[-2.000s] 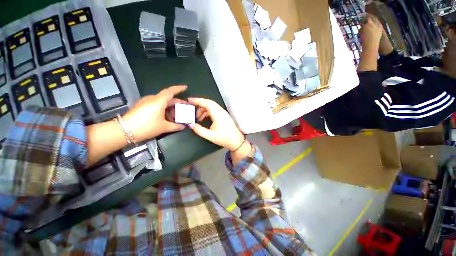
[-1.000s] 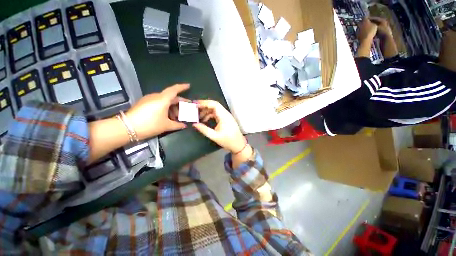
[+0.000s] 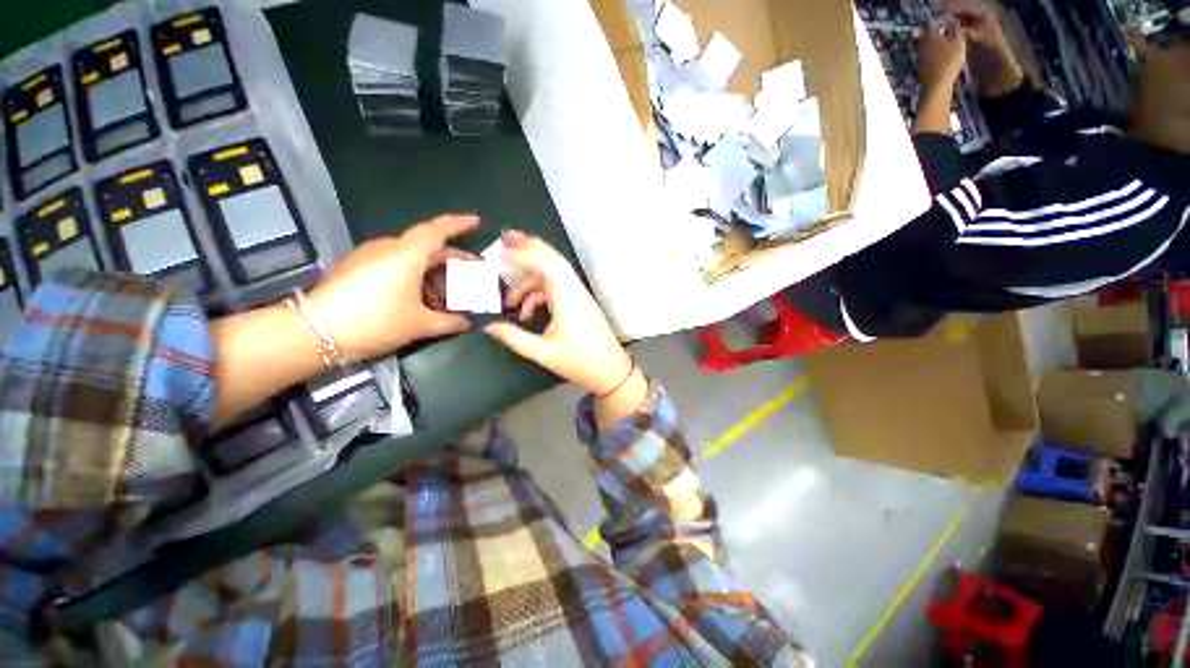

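A small white flat piece [image 3: 472, 285] is held between my two hands above the green worktop. My left hand [image 3: 392, 287] grips it and what lies under it from the left, with thumb and fingers around its edges. My right hand [image 3: 555, 313] holds a second small piece [image 3: 499, 251] at its fingertips, tilted against the upper right of the first. How many pieces lie beneath is hidden. Two stacks of grey pieces, the left stack [image 3: 386, 78] and the right stack [image 3: 472, 72], stand on the worktop beyond my hands.
A translucent tray [image 3: 307, 163] of black units [image 3: 252, 209] lies on the left. A white box [image 3: 574, 170] with loose pieces [image 3: 731, 124] stands on the right. A person in a black striped jacket [image 3: 1031, 209] works beyond it. A red stool [image 3: 763, 337] and cardboard carton [image 3: 900, 405] are on the floor.
A second piece now shows tilted at my right fingertips, beside the one held flat. Both hands stay in nearly the same place. The other person's hands have moved slightly.
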